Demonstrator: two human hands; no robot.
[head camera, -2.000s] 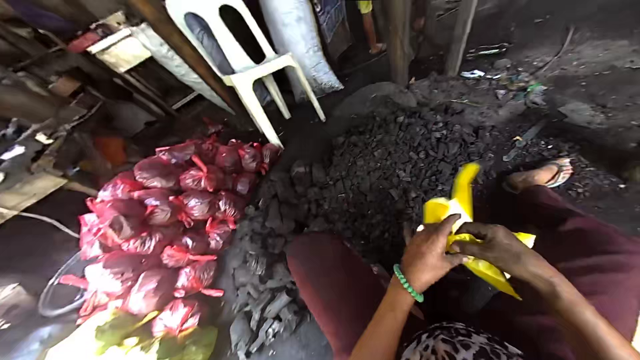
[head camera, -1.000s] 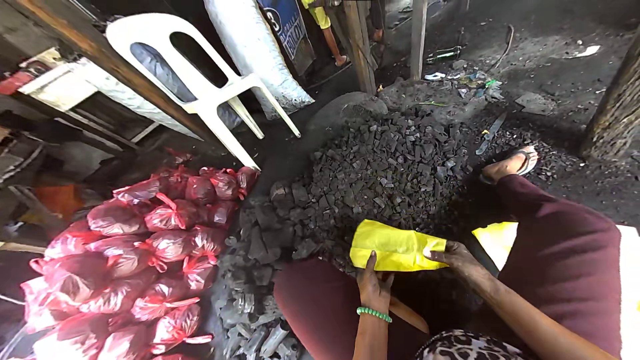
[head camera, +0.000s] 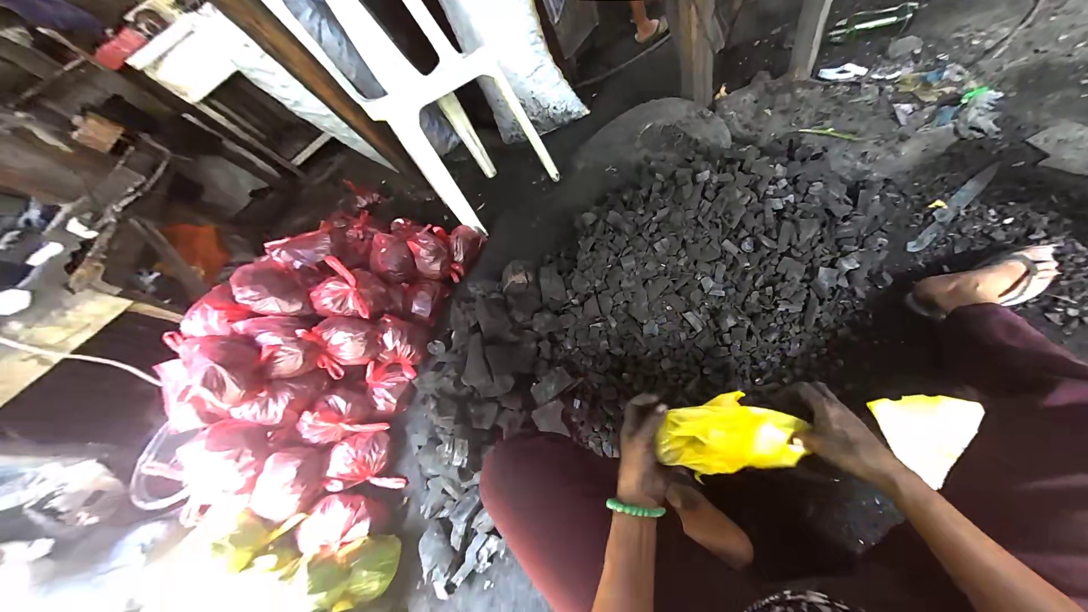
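Note:
Between my two hands a yellow plastic bag (head camera: 733, 435) is stretched, crumpled on top, above the dark ground between my legs. My left hand (head camera: 643, 442), with a green beaded bracelet at the wrist, grips its left end. My right hand (head camera: 837, 429) grips its right end. Another piece of yellow plastic (head camera: 928, 432) lies on my right thigh. Beyond my hands spreads a heap of broken charcoal (head camera: 705, 272), with larger lumps (head camera: 463, 510) toward the left. Whether the held bag contains anything cannot be seen.
Tied red plastic bags (head camera: 340, 340) are piled at the left, with yellow-green bags (head camera: 353, 569) below them. A white plastic chair (head camera: 408, 93) stands behind the pile. A knife (head camera: 952, 208) lies by my sandalled foot. Wooden posts (head camera: 697, 51) rise at the back, near another person's foot (head camera: 648, 25).
The yellow bag was held out flat one second ago; now it is bunched and crumpled between both hands. The view has shifted.

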